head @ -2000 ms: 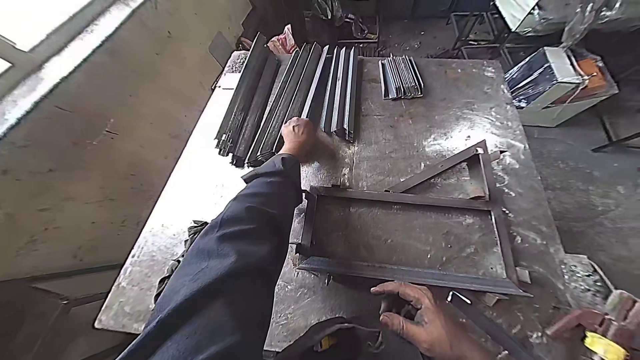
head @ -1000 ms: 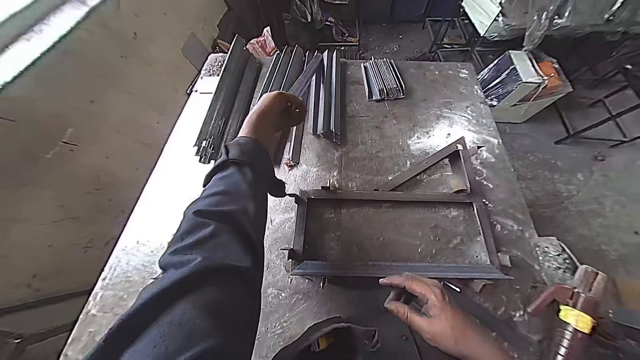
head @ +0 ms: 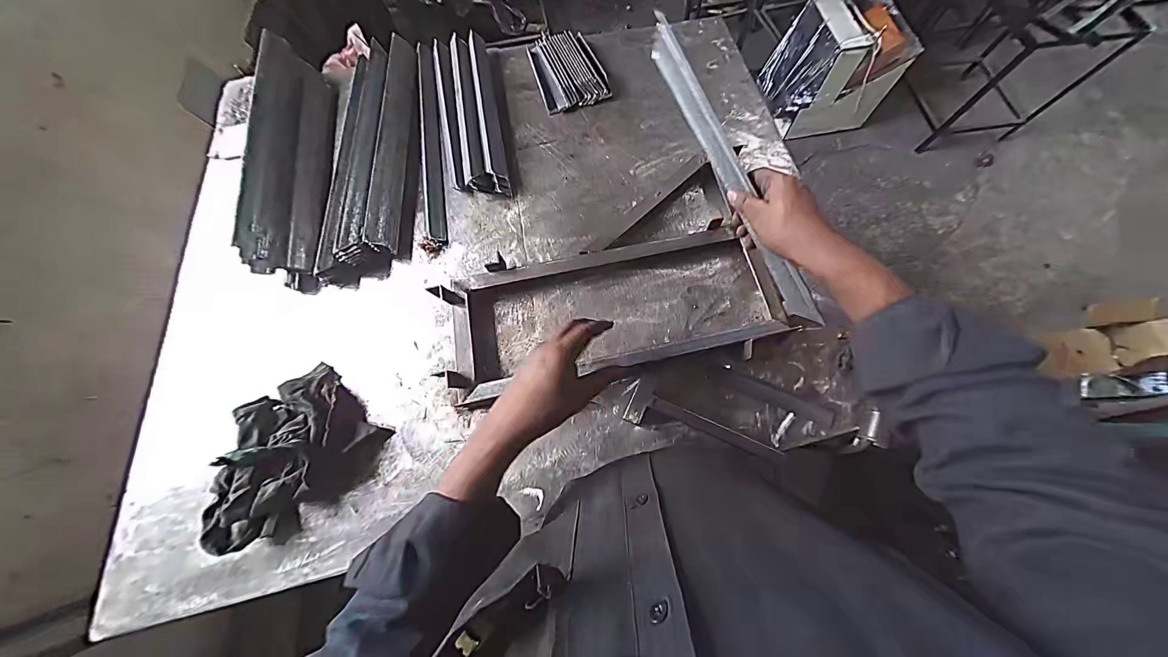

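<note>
My right hand (head: 776, 214) is closed around a long steel angle bar (head: 703, 119), held slantwise over the right end of a rectangular steel frame jig (head: 611, 260). The lower end of the bar is by the frame's near right corner. My left hand (head: 557, 370) is over the near side of the frame, fingers apart, thumb beside an angle bar (head: 698, 347) that lies along that side. A diagonal brace (head: 650, 203) runs from the frame's far side. Below the frame lies another piece of welded angle steel (head: 712, 422), partly behind my body.
Stacks of long angle bars (head: 374, 164) lie at the back left of the metal table (head: 557, 155), with short pieces (head: 570, 71) right of them. A crumpled dark cloth (head: 283, 447) lies front left. A box-like machine (head: 839, 68) and a metal stand (head: 1022, 82) are beyond the table.
My left hand has moved from the bar stacks to the frame's near side. My right hand, earlier near the frame's near edge, now holds a long bar at its right end. The view has shifted.
</note>
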